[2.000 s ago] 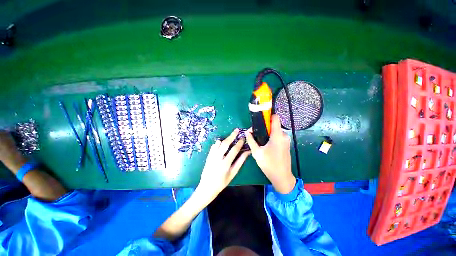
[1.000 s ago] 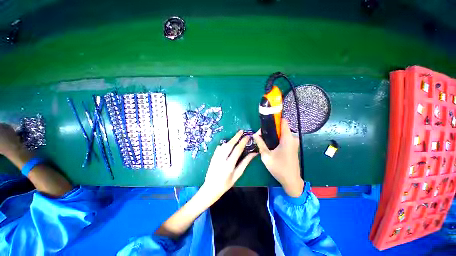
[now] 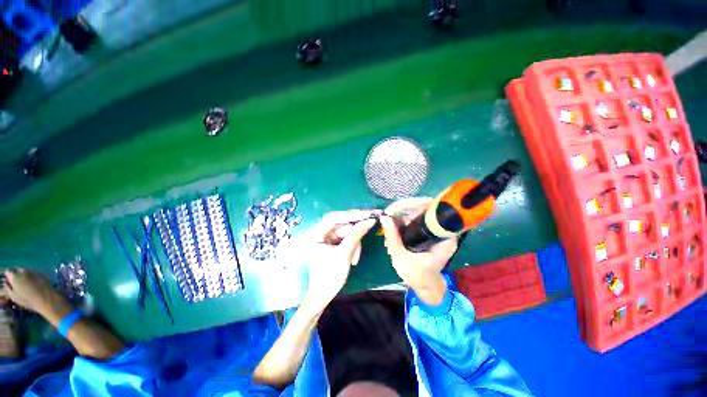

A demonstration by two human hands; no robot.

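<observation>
My right hand (image 3: 422,252) is wrapped round the orange-and-black electric screwdriver (image 3: 452,213), which is tilted with its cord end to the upper right. My left hand (image 3: 329,252) has its fingers closed on a small dark part (image 3: 375,218), mostly hidden by the fingers. The fingertips of both hands meet there. Whether this is the round black housing, I cannot tell. The round speckled screw dish (image 3: 396,168) lies just beyond my hands. A silvery heap of small parts (image 3: 271,226) lies left of my left hand.
Blue-edged panel strips (image 3: 198,248) and thin blue rails (image 3: 143,267) lie left. Stacked red compartment trays (image 3: 574,186) stand right. A flat red mat (image 3: 502,285) is below the bench edge. Black units, one here (image 3: 215,121), ride the green belt. Another person's hand (image 3: 31,291) is far left.
The view has turned and shifted. The screwdriver has swung from upright to leaning right. The hands have closed together at the fingertips, and the round unit seen between them is now mostly hidden.
</observation>
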